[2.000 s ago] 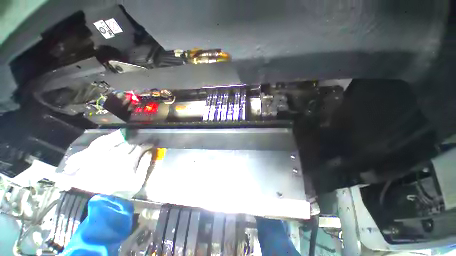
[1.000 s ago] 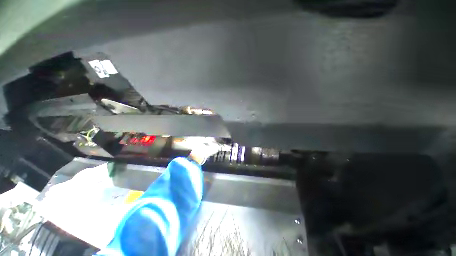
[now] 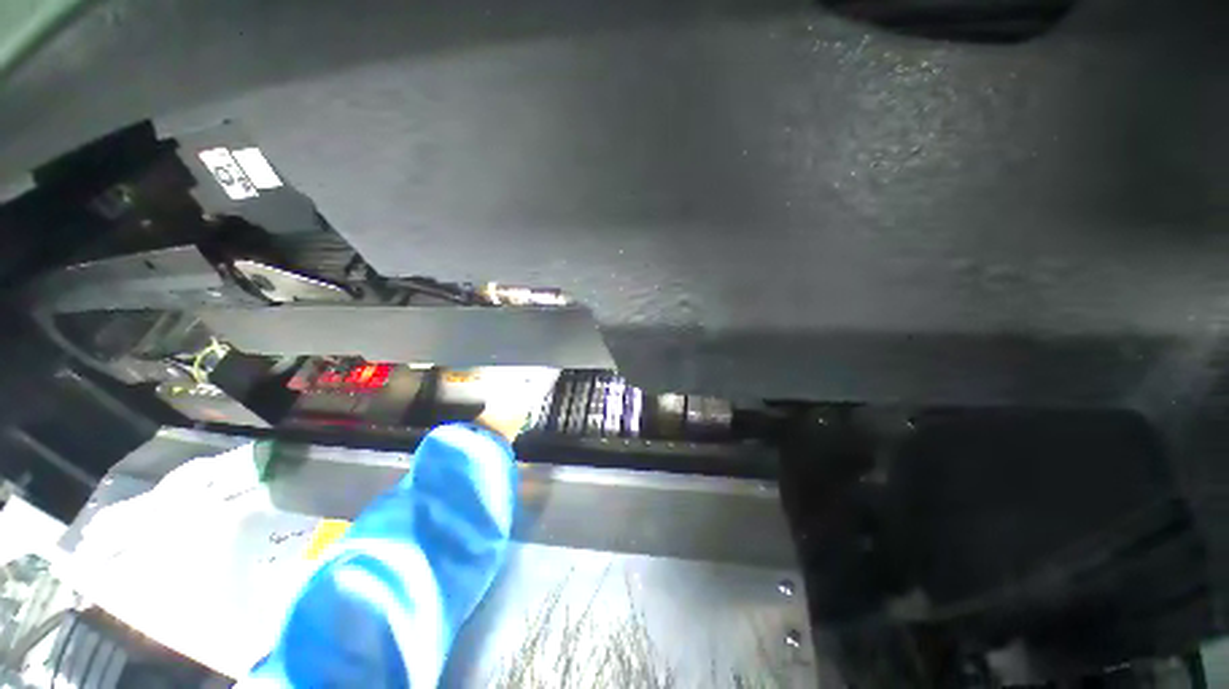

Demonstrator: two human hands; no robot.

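My left arm, in a blue sleeve, reaches from the bottom left over the silver-grey cover plate [image 3: 701,592] into the machine opening. My left hand [image 3: 512,399] is small, overexposed and partly hidden at the left end of the row of narrow feeder pickup ends [image 3: 600,404]. Its fingers are not clear, so I cannot tell whether it holds anything. My right hand is out of the picture. A white glove or cloth [image 3: 175,518] lies on the plate's left part.
The dark grey hood [image 3: 755,175] hangs low over the opening. A grey bar [image 3: 404,334] crosses above my hand. Red lights [image 3: 353,376] glow inside at left. A dark housing [image 3: 1038,512] stands at right. Black feeders [image 3: 88,653] show at bottom left.
My left arm has moved from below the plate up into the opening, then slightly left in the picture. The view has tilted up, with the hood filling more of it. The right sleeve has left the picture.
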